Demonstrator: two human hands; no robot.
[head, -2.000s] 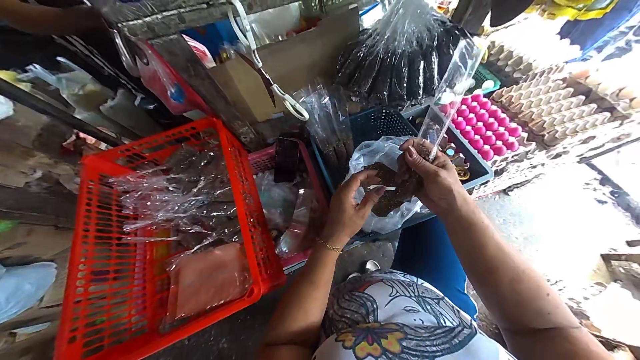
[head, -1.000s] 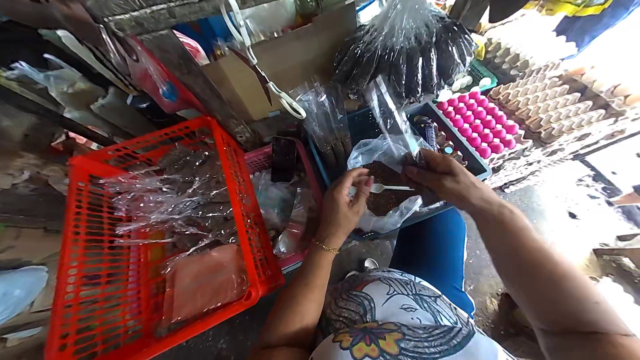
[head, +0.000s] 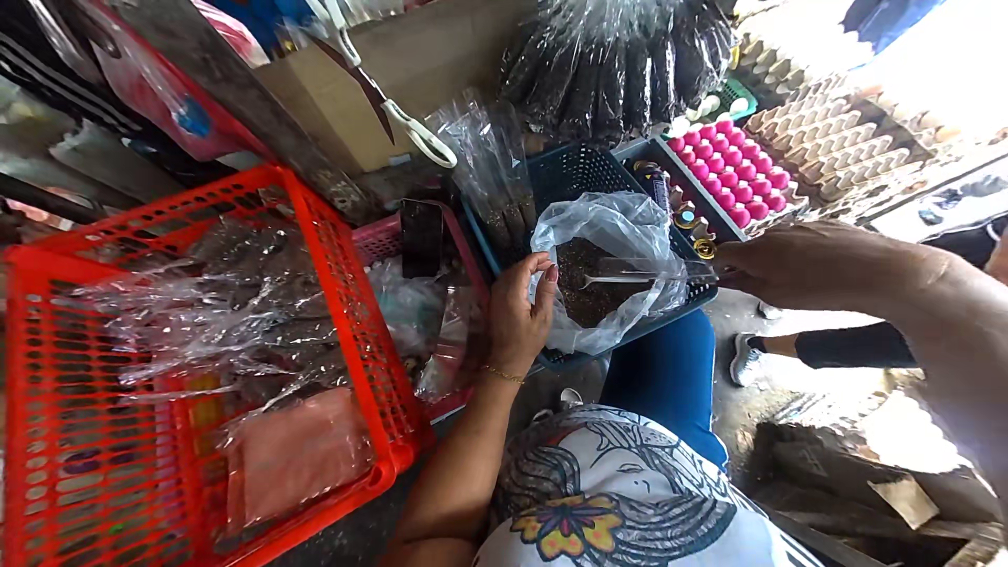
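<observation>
A clear plastic bag (head: 602,209) lies open in a dark blue plastic basket (head: 567,161), with ground brown spice or seed (head: 581,303) inside. A white plastic spoon (head: 622,279) rests over the brown contents. My left hand (head: 524,311) is at the bag's left edge, its thumb and fingers slightly parted; nothing is plainly seen between them. At the bag's right side my right hand (head: 756,268) has its fingers closed around the end of a narrow clear plastic sleeve (head: 669,270), which reaches over the bag's mouth. The right fingertips are partly hidden.
Left stands a red plastic crate (head: 358,339) of filled clear packets (head: 260,291). Between crate and basket is a pink basket (head: 461,244) with a black phone (head: 422,239). Scissors (head: 417,138) hang above. Pink eggs (head: 732,169) and egg trays (head: 835,150) stand right. Another person's leg (head: 850,346) shows.
Two seconds ago both hands were together over the bag with the sleeve upright. The right hand has moved right, and the sleeve now lies nearly flat across the bag's mouth.
</observation>
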